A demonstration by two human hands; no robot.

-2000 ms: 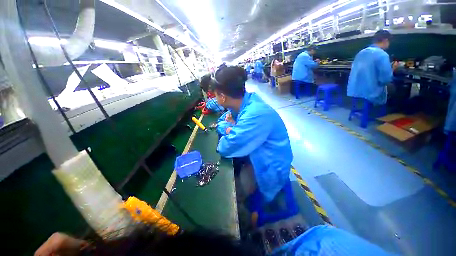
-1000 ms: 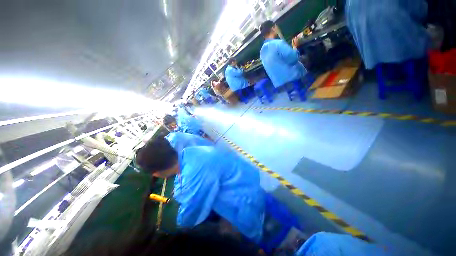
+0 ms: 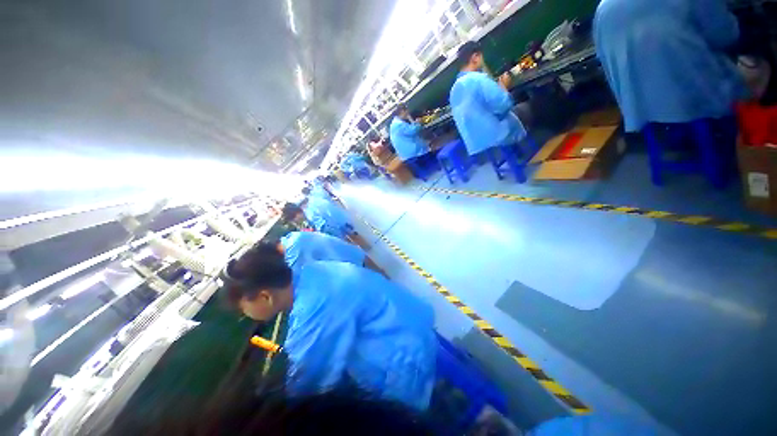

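Note:
No hand of mine shows in the picture. A blue sleeve (image 3: 596, 426), likely my own, is cut off by the bottom edge right of centre. A yellow-orange electric screwdriver (image 3: 265, 343) hangs or lies at the neighbour's station, left of centre, beside the pale rail. The green bench (image 3: 189, 368) shows at the lower left. A dark blurred shape covers the bottom edge and hides what lies directly before me.
A worker in a blue smock (image 3: 358, 328) sits close ahead, with others beyond. Across the aisle, more workers sit on blue stools by an open cardboard box (image 3: 576, 155). Yellow-black tape (image 3: 503, 341) runs along the floor. A shelf with white sheets (image 3: 128, 362) is at left.
The view has swung right and tilted. The blue box, the dark pile, the near orange screwdriver and the hand at lower left have left the picture. The neighbour's head has lifted slightly.

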